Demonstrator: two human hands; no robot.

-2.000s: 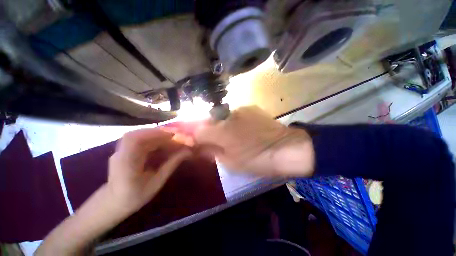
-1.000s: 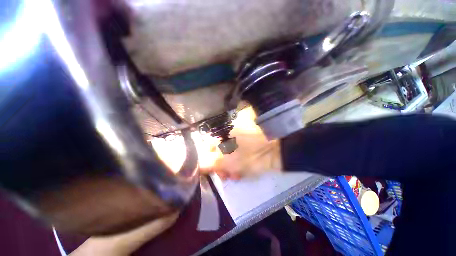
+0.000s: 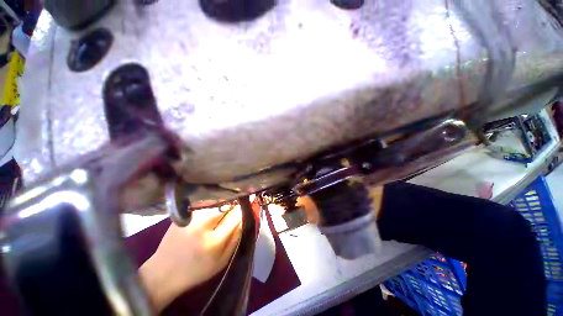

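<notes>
A maroon panel (image 3: 283, 271) lies on the white table under the machine head, its right edge near the needle area. A pale strip (image 3: 265, 252) lies on it. My left hand (image 3: 197, 247) is over the panel, its fingertips near the brightly lit needle area; machine parts hide its grip. My right hand (image 3: 310, 210) shows only as a bit of skin beside the dark machine knob, at the end of a dark sleeve; its fingers are hidden. The off-white sewing machine head (image 3: 247, 80) fills the upper view.
A shiny metal guard (image 3: 92, 216) is blurred close at the left. A blue plastic basket (image 3: 426, 284) is below the table at right. A small tray of metal bits (image 3: 525, 139) is at the right table edge. A yellow thing (image 3: 12, 77) shows at far left.
The view has moved closer to the machine head, which now covers more. My left hand shows more clearly beside the needle area. My right hand has become mostly hidden behind the knob.
</notes>
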